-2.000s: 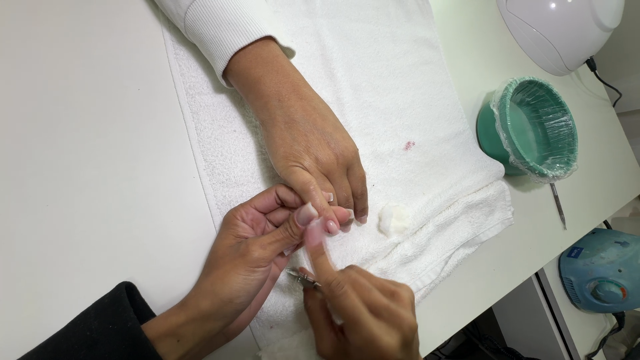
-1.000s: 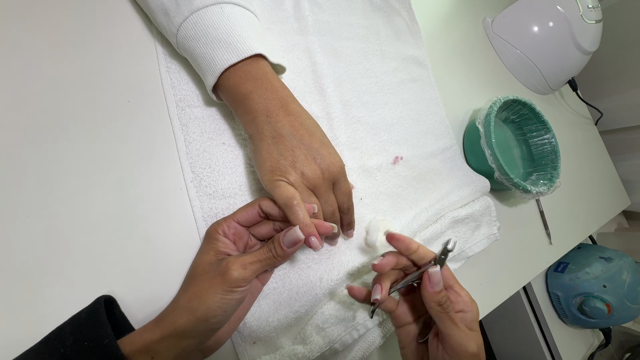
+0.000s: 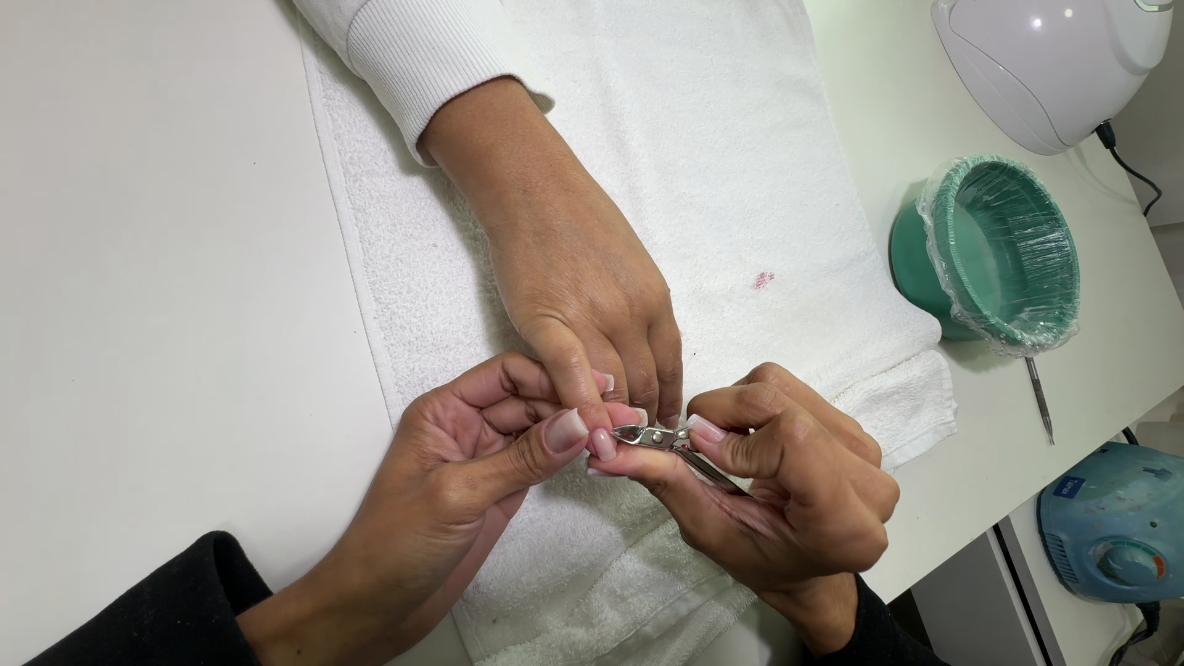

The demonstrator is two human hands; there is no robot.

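My left hand (image 3: 462,481) comes in from the lower left and grips a fingertip of another person's hand (image 3: 592,277), its thumb beside the nail. That hand lies palm down on a white towel (image 3: 721,185), its wrist in a white ribbed cuff. My right hand (image 3: 786,472) holds metal cuticle nippers (image 3: 659,437), whose jaws are at the edge of the held finger's nail. The nippers' handles are partly hidden in my right palm. The cotton ball is not visible now.
A green bowl (image 3: 943,268) lined with clear plastic stands right of the towel, with a thin metal tool (image 3: 1040,400) beside it. A white rounded device (image 3: 1045,65) with a cord is at the upper right. A blue device with a dial (image 3: 1110,527) sits lower right.
My right hand has turned and moved left, bringing the nippers from above the towel to the held finger. Two seconds ago it was at this finger too. My left hand keeps its hold.
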